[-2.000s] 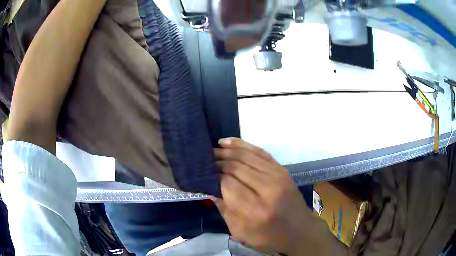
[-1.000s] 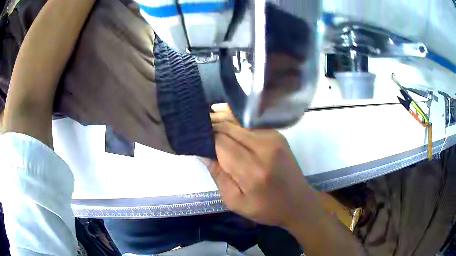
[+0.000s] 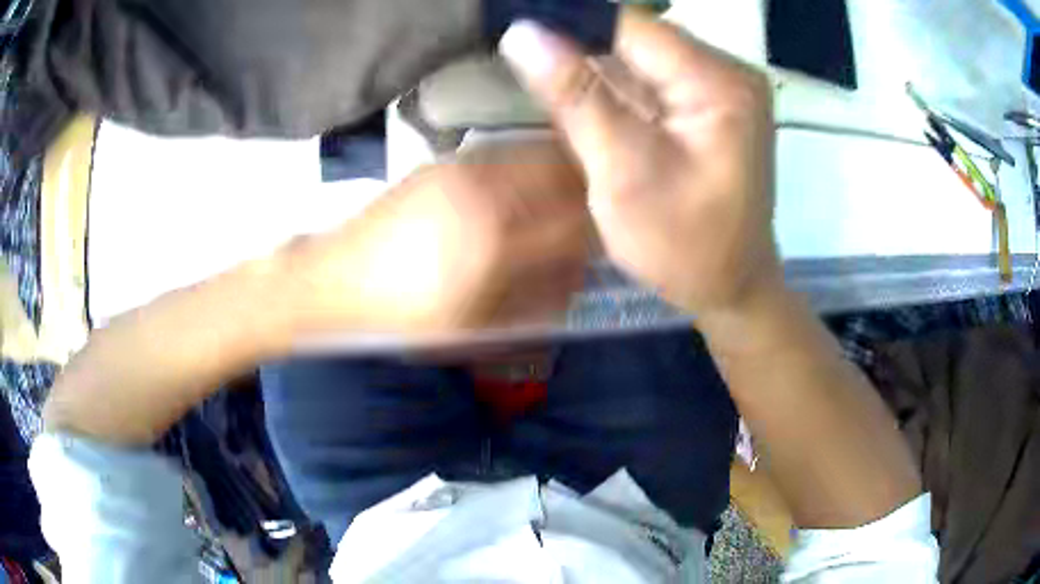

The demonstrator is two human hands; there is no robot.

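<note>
The brown garment [image 3: 251, 69] lies across the upper left. Its dark navy waistband [image 3: 550, 21] shows at the top centre, at the fingertips of my right hand [image 3: 684, 171]. My right hand is raised, with thumb and fingers closed on the navy band. My left hand [image 3: 456, 245] is blurred and lies over the table's front edge, below the garment. Its fingers are hidden or smeared by motion, so I cannot tell if it holds anything. A small dark piece [image 3: 355, 154] shows on the table below the brown cloth.
Thin orange, green and grey tools [image 3: 967, 160] lie at the right of the table. A black rectangle [image 3: 807, 43] is at the upper right. A ruled strip [image 3: 622, 306] runs along the front edge. Brown cloth [image 3: 969, 428] is heaped at lower right, beyond the table.
The machine head has gone from view as the view shifted. My left hand has come into view at the centre. My right hand and the navy band are now higher in the picture.
</note>
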